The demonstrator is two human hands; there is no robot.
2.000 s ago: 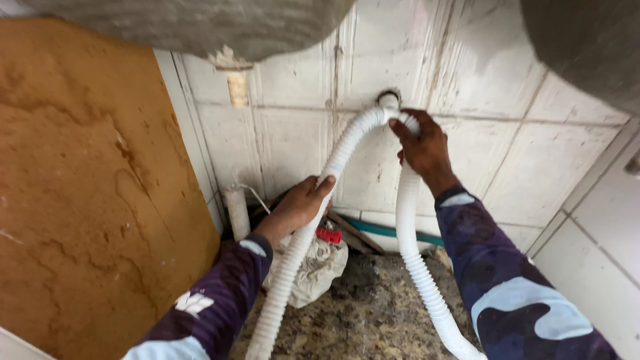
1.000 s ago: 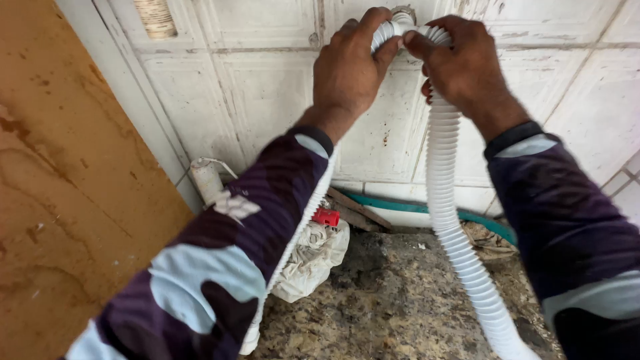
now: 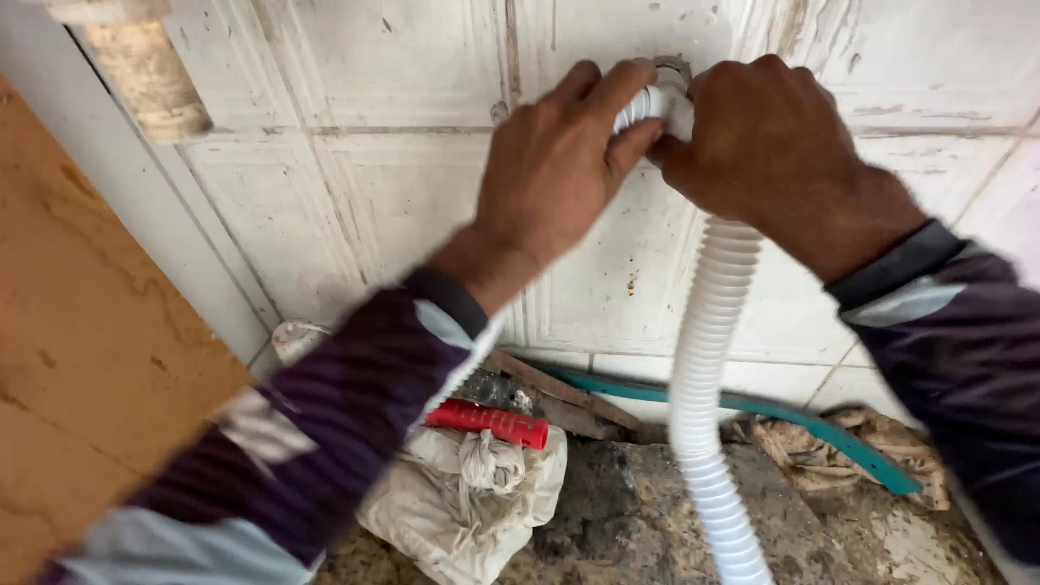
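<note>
A white plastic pipe fitting (image 3: 676,110) joins the hole in the tiled wall (image 3: 414,203). My left hand (image 3: 561,154) grips the end of one white corrugated hose (image 3: 638,110) at the fitting's left side; that hose runs down behind my left forearm. On the fitting's right side my right hand (image 3: 764,138) is closed around the joint, and its fingers hide the upper end of a second corrugated hose (image 3: 707,366). This one hangs down past the bottom of the view. My thumbs nearly meet in front of the fitting.
A stained wooden board (image 3: 89,349) stands at left, below a dirty drain stub (image 3: 150,77). On the floor (image 3: 626,496) are a tied white plastic bag (image 3: 463,504), a red plastic tube (image 3: 491,422), a green strip (image 3: 812,426), wooden pieces (image 3: 569,394) and a crumpled brown cloth or bag (image 3: 861,443).
My left hand has moved from lower down the left hose up to its end at the wall fitting. My right hand stays at the fitting. The view has come closer.
</note>
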